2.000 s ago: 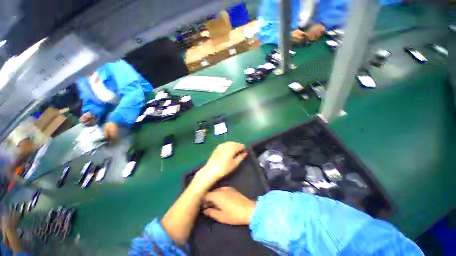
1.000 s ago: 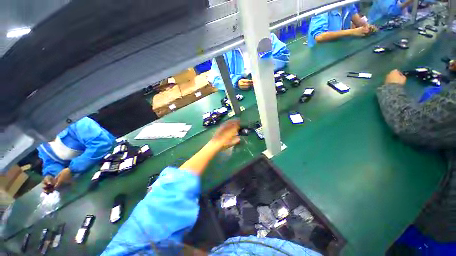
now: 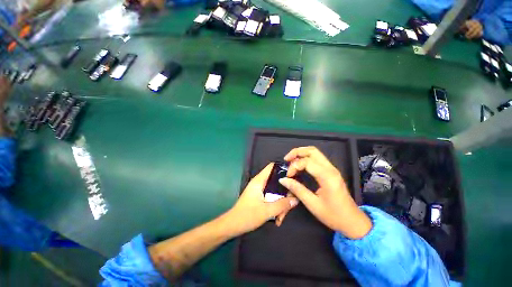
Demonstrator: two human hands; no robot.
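Note:
My left hand (image 3: 257, 200) holds a black mobile phone (image 3: 276, 183) with a white label patch over the left compartment of the black parts tray (image 3: 303, 255). My right hand (image 3: 320, 188) is over the same phone, its thumb and fingertips at the phone's upper right part. Whether a small part is between the right fingertips cannot be told. The right compartment holds a heap of loose black and grey covers (image 3: 379, 179), some shiny.
Phones (image 3: 215, 77) lie spaced along the green belt (image 3: 337, 84) beyond the tray. Phone piles (image 3: 247, 19) lie at the back. A whitish label strip (image 3: 88, 179) lies on the bench at left. A pale metal post (image 3: 485, 129) stands at right. Other people's hands and blue sleeves show at the edges.
My left hand has come back from the belt and now holds a phone over the tray. My right hand is now in view at this phone. The view has turned left and down.

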